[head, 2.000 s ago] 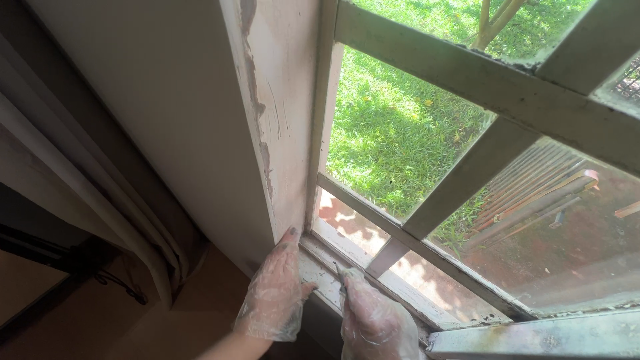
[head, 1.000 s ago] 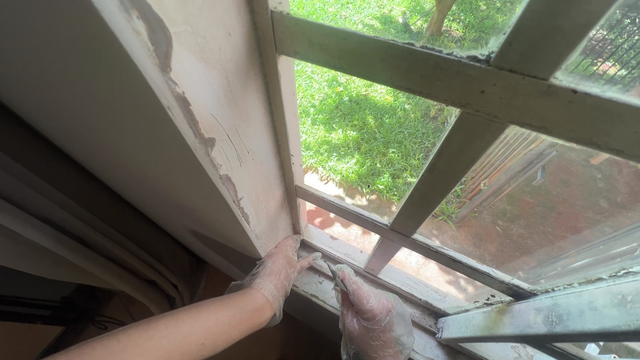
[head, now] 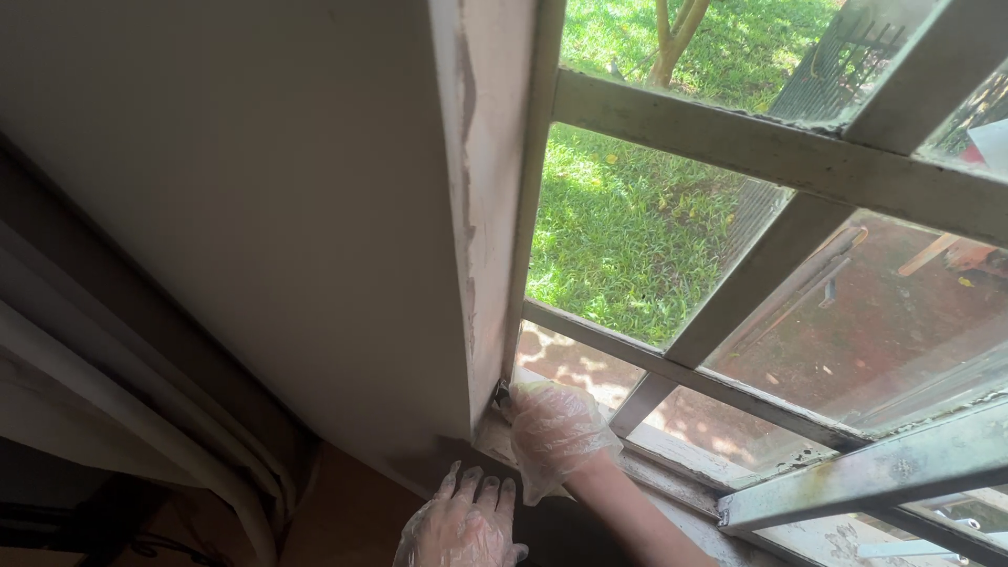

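Observation:
Both of my hands wear clear plastic gloves. My right hand (head: 557, 433) is at the left corner of the window sill (head: 669, 480), its fingers closed around a small dark tool (head: 502, 391) that is mostly hidden; its tip meets the corner beside the window frame (head: 543, 197). Below and to the left, my left hand (head: 468, 524) has its fingers spread near the wall under the sill and holds nothing. The window reveal (head: 492, 197) beside the frame has chipped, peeling paint along its edge.
Glass panes between metal bars (head: 756, 150) fill the right side. An angled metal window sash (head: 858, 465) juts in at the lower right. A pale curtain (head: 142, 441) hangs at lower left beside the plain wall (head: 260, 205). Grass and a tree trunk show outside.
My right hand has moved left along the sill into the corner. My left hand has come off that corner and is now lower, fingers spread. The view has shifted.

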